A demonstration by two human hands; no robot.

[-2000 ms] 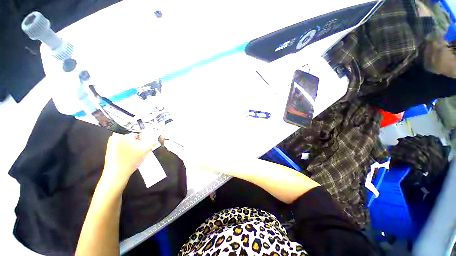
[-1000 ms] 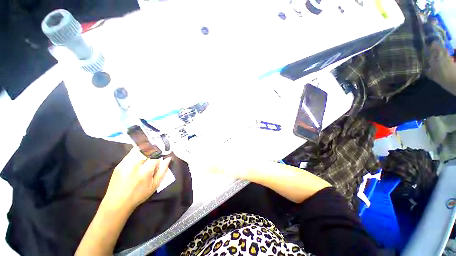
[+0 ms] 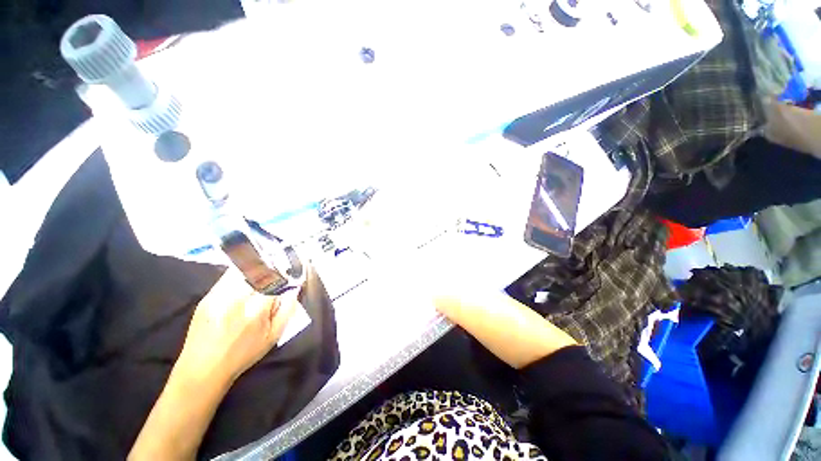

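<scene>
The dark cloth piece [image 3: 99, 315] lies on the left of the white table, its right part at the needle area. My left hand [image 3: 236, 322] lies on it, fingertips by the curved metal arm [image 3: 255, 263] under the machine head's left end. A small white piece [image 3: 294, 325] shows beside my fingers. The white sewing machine head [image 3: 315, 108] spans the top. My right hand [image 3: 396, 293] is washed out by glare near the cloth's right edge; its fingers cannot be made out, only the forearm is clear. The needle tip is hidden.
A smartphone [image 3: 554, 205] and small dark blue snips [image 3: 482, 229] lie on the table at right. Brown checked cloth [image 3: 621, 279] hangs beyond it. A blue bin [image 3: 680, 378] stands lower right. A ruler strip [image 3: 360, 374] runs along the front edge. Another person's arm [image 3: 794, 126] shows upper right.
The camera view has shifted since two seconds ago, so the machine head looks larger. My left hand has spread more flatly on the cloth, and less of the white piece shows.
</scene>
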